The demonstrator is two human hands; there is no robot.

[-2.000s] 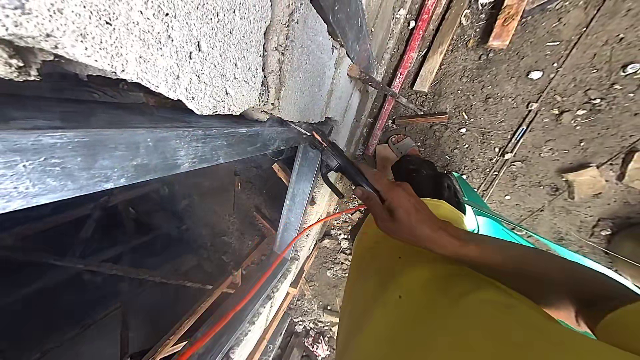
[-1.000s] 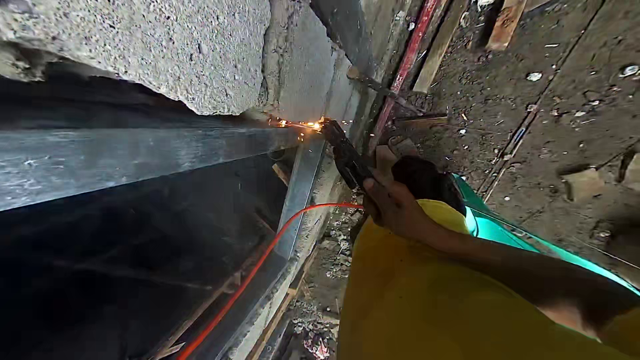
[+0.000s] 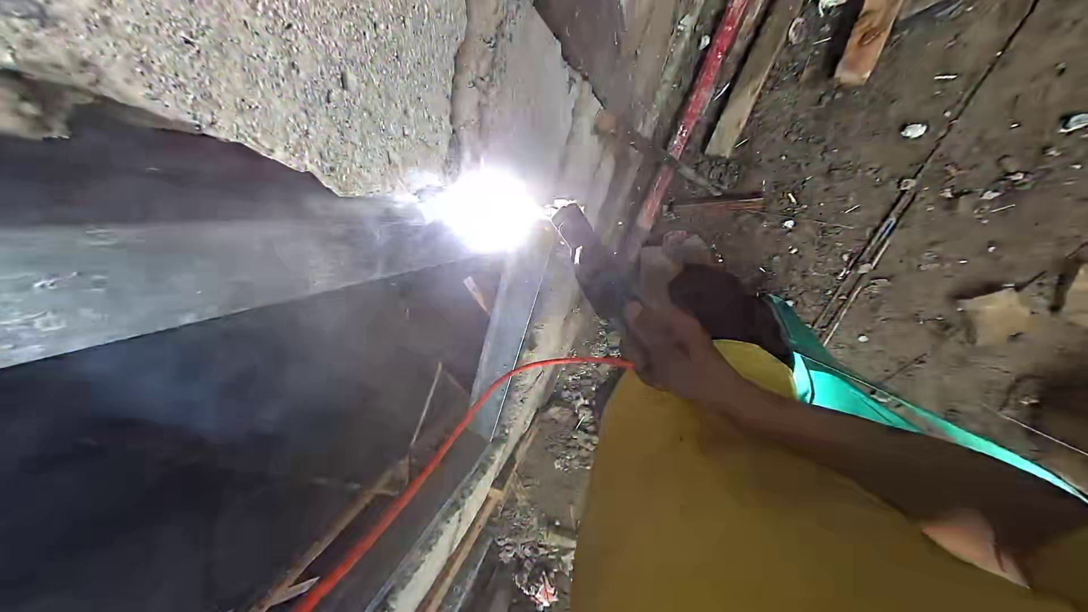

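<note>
My right hand [image 3: 671, 348] is closed on a dark welding electrode holder [image 3: 595, 263], with an orange cable [image 3: 442, 455] running from near its grip down to the lower left. The holder's jaws are beside a blinding white welding arc [image 3: 489, 208]. Glare hides the electrode tip and the spot it meets. The arc burns where a long grey metal beam [image 3: 170, 263] reaches the rough concrete wall [image 3: 306, 76], near the top of a slanting metal bar [image 3: 510, 331]. My left hand is out of view.
A red bar [image 3: 705, 76] and a wooden strip [image 3: 752, 76] lie beyond the holder. Debris dots the dirt ground [image 3: 952, 195]. Green fabric [image 3: 884, 404] is beside my arm. Wood pieces [image 3: 348, 531] cross the dark gap below the beam.
Two seconds ago no arc showed at the joint; one second ago there were small orange sparks. Now a bright white arc glares there, and the surroundings look darker. My right hand keeps its hold.
</note>
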